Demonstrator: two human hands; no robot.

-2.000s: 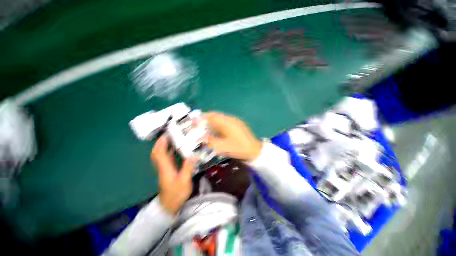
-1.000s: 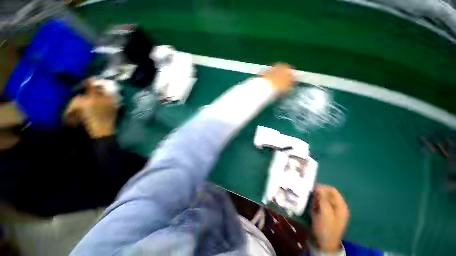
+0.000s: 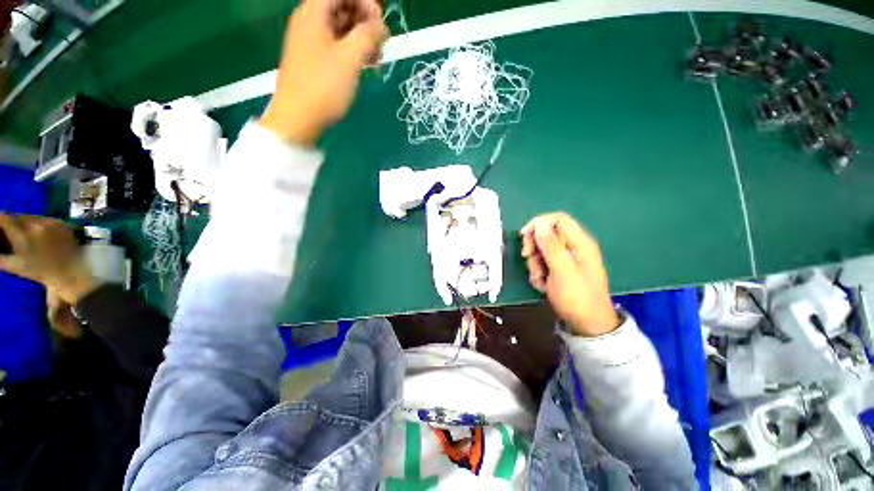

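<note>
A white camera housing (image 3: 487, 230) lies on the green bench in front of me, its open cavity facing up. A smaller white camera head (image 3: 402, 192) joins its far end at the left. A dark cable (image 3: 487, 175) sticks up from the far end. Thin coloured leads (image 3: 467, 312) hang over the bench edge. My left hand (image 3: 324, 67) is raised over the white strip, fingers curled, with a thin pale cord (image 3: 401, 34) at the fingertips. My right hand (image 3: 565, 264) is beside the housing without touching it, fingers curled; its contents are hidden.
A nest of white cords (image 3: 464, 81) lies beyond the housing. Dark metal units (image 3: 800, 96) lie far right. A blue crate (image 3: 676, 336) of white housings (image 3: 800, 412) stands at right. At left are another white camera (image 3: 187, 144), a black box (image 3: 120, 153) and a coworker's hands (image 3: 48, 254).
The view has swung right since a second ago. My left hand has come back from the strip beside the cord nest, rising leftward. The housing, held two seconds ago, lies on the bench.
</note>
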